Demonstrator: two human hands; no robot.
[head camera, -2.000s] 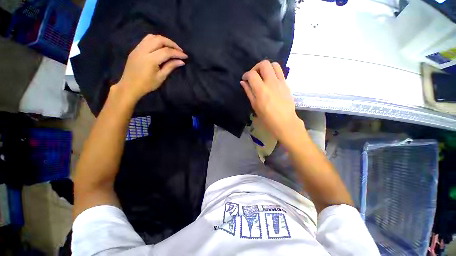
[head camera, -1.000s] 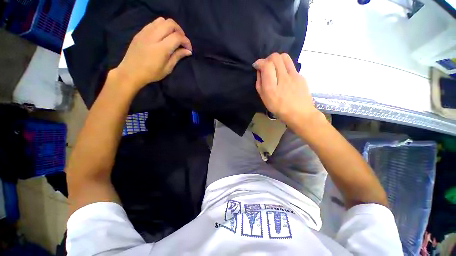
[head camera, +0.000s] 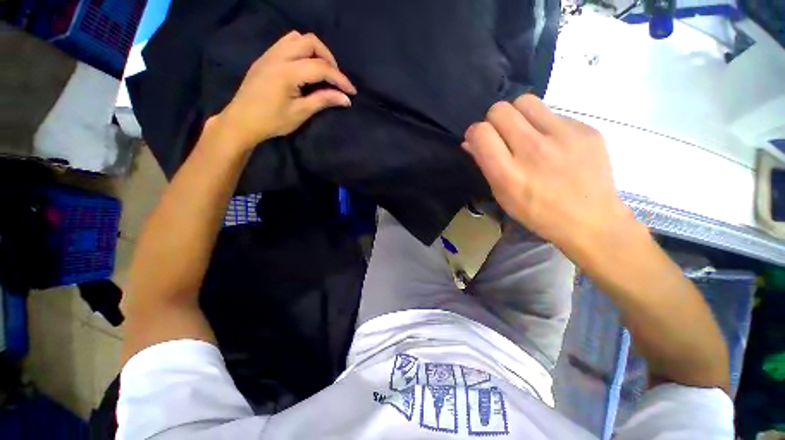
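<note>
A black garment piece (head camera: 396, 51) lies over the table at top centre and hangs over its front edge. My left hand (head camera: 288, 90) pinches the cloth left of centre, fingertips on a fold. My right hand (head camera: 547, 163) grips the same fold further right, fingers curled on the cloth. A raised edge runs between the two hands. The needle and presser foot are not visible.
The white table top (head camera: 654, 159) with its silvery front edge is at right, with a beige tray (head camera: 766, 193) at its end. A plastic-lined mesh basket (head camera: 689, 318) stands below right. Blue crates (head camera: 82, 236) are at left. A black garment pile (head camera: 275, 301) hangs left of my lap.
My right hand has moved right and slightly down, away from my left hand, drawing the fold longer. My left hand has shifted slightly right. Both keep their hold on the cloth.
</note>
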